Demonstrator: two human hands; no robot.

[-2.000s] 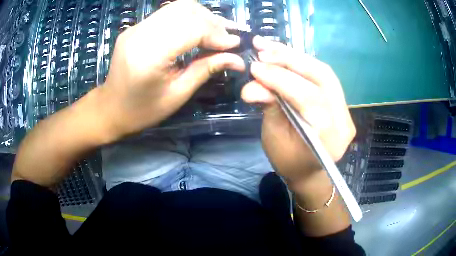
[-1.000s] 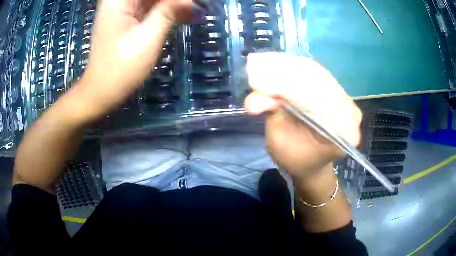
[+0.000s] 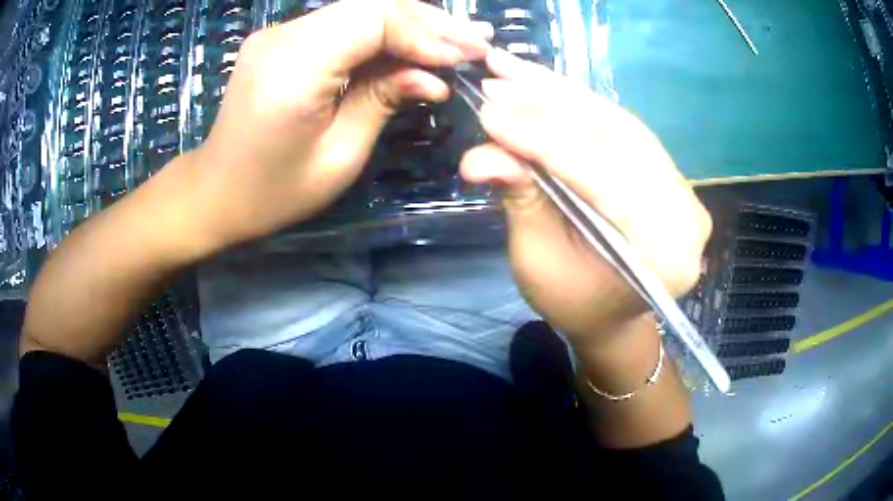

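My right hand [image 3: 597, 186] holds silver tweezers [image 3: 612, 256], pointed tips up and left, wide rear end down and right. My left hand [image 3: 313, 117] is beside it, thumb and fingers pinched together near the tweezer tips. A dark thing shows between the hands, mostly hidden by the fingers; I cannot tell whether the left hand grips a black part. Below the hands lies a clear blister tray [image 3: 431, 207] with rows of dark round parts [image 3: 132, 93] on edge.
A green mat [image 3: 774, 117] lies right of the tray, with a thin pale rod [image 3: 737, 26] on it. A lower tray of black parts [image 3: 767, 294] stands at the right, another [image 3: 157, 352] at the lower left. The floor has yellow lines.
My left hand moved up away from the right hand, then came back down to it. The tweezers swung flatter and are now steeper again, with their tips at the left fingers.
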